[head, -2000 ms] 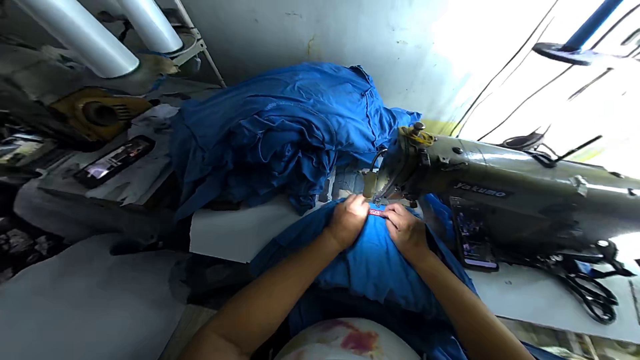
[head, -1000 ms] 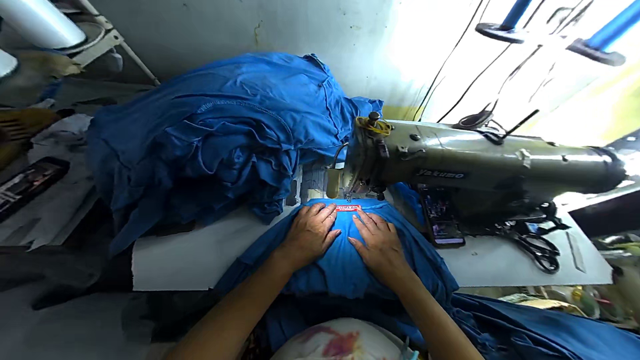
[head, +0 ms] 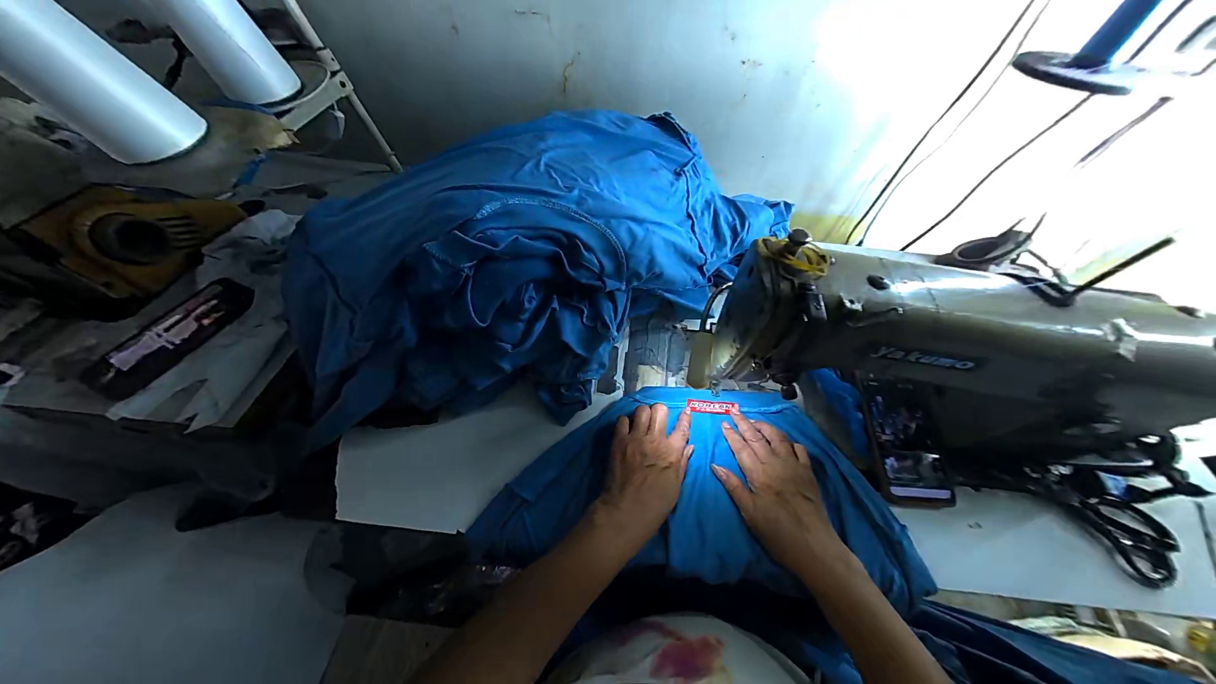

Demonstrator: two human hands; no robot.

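A blue garment [head: 703,532] lies spread below the needle area of a Yakumo sewing machine [head: 931,342]. Near its top edge is a small red label [head: 712,407] with white writing. My left hand [head: 651,465] rests flat on the cloth, fingertips just left of the label. On the other side, my right hand [head: 774,480] lies flat with fingers spread, fingertips just below and right of the label. Neither hand grips the cloth. The garment's edge reaches the machine's needle end; whether the needle is in the cloth cannot be told.
A large heap of blue garments [head: 513,247] sits behind and left. One phone [head: 907,446] lies under the machine arm, another phone [head: 171,337] at far left. Black-handled scissors [head: 1121,532] lie at the right. White thread cones [head: 95,85] stand at upper left, beside a metal frame [head: 342,85].
Two seconds ago my fingers were bunched at the label's two sides; now both hands lie flatter on the cloth, slightly below it. The view has shifted.
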